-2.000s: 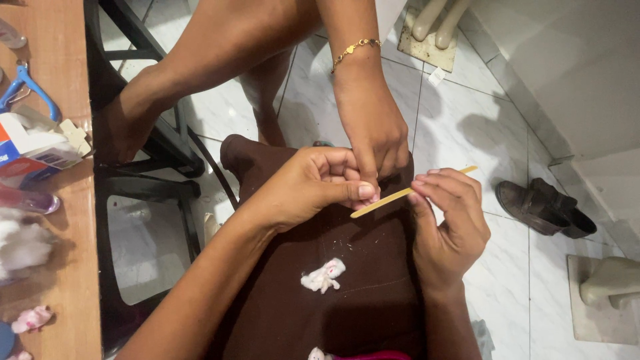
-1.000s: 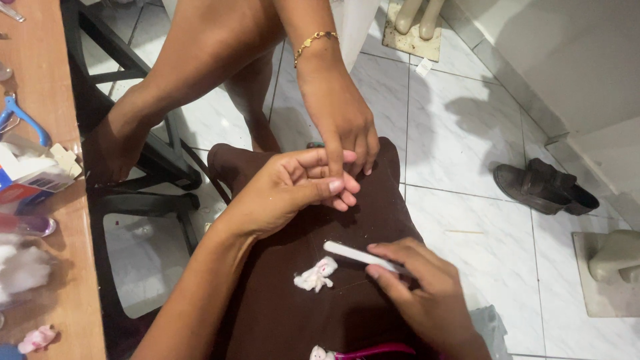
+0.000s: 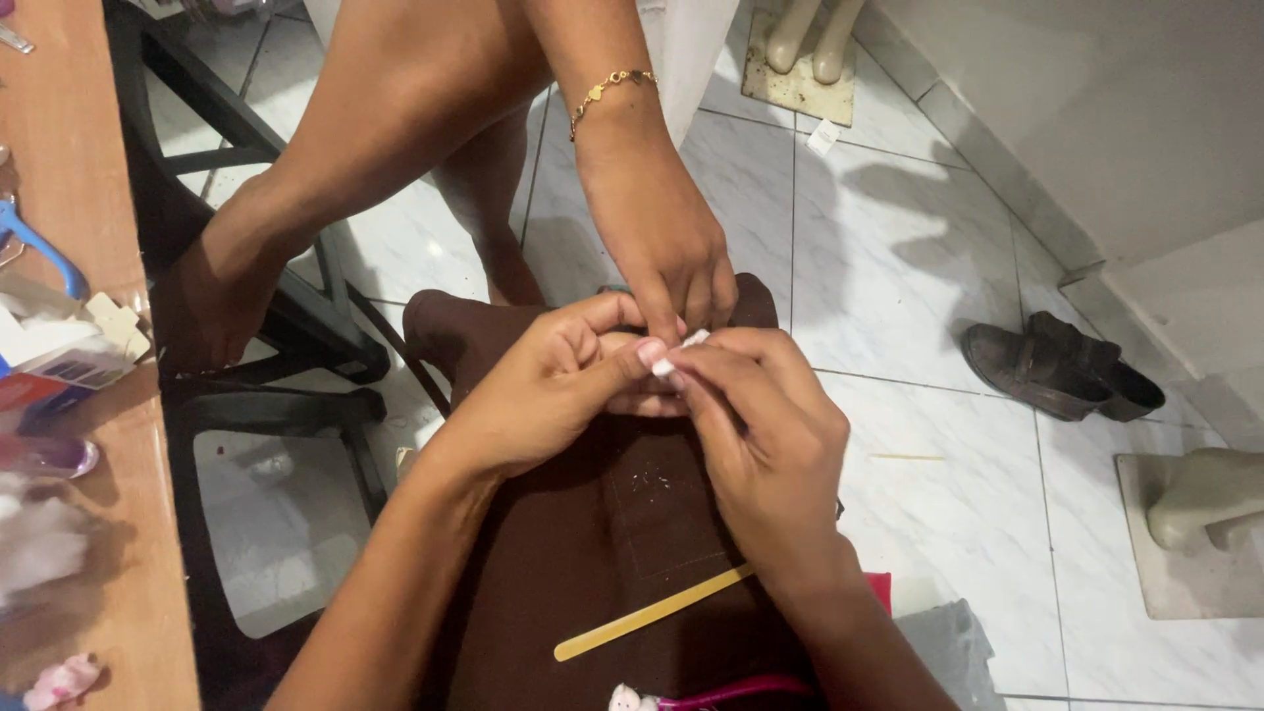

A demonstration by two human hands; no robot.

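Observation:
My left hand (image 3: pixel 563 370) has its thumb and fingers around a fingertip of another person's hand (image 3: pixel 657 217), which wears a gold chain bracelet (image 3: pixel 595 95). Between the thumb and fingers of my right hand (image 3: pixel 775 425) is a small piece of white cotton (image 3: pixel 679 354), held against that fingertip. A yellow nail file (image 3: pixel 652 614) lies on the brown cloth (image 3: pixel 553 592) over my lap, below both hands. At the bottom edge are a pink-handled tool (image 3: pixel 736 691) and a small cotton wad (image 3: pixel 627 699).
On the wooden table (image 3: pixel 118 553) at left are a blue-handled tool (image 3: pixel 47 252), a box (image 3: pixel 59 375), a bottle (image 3: pixel 49 455) and cotton (image 3: pixel 38 543). A black plastic stool (image 3: pixel 267 410) stands beside it. Dark shoes (image 3: pixel 1057 367) and mannequin feet (image 3: pixel 1205 494) are on the tiled floor.
The nail file has left my right hand and lies on the cloth. The cotton has gone from the lap, and my right hand has moved up to the other person's fingertip with cotton in it.

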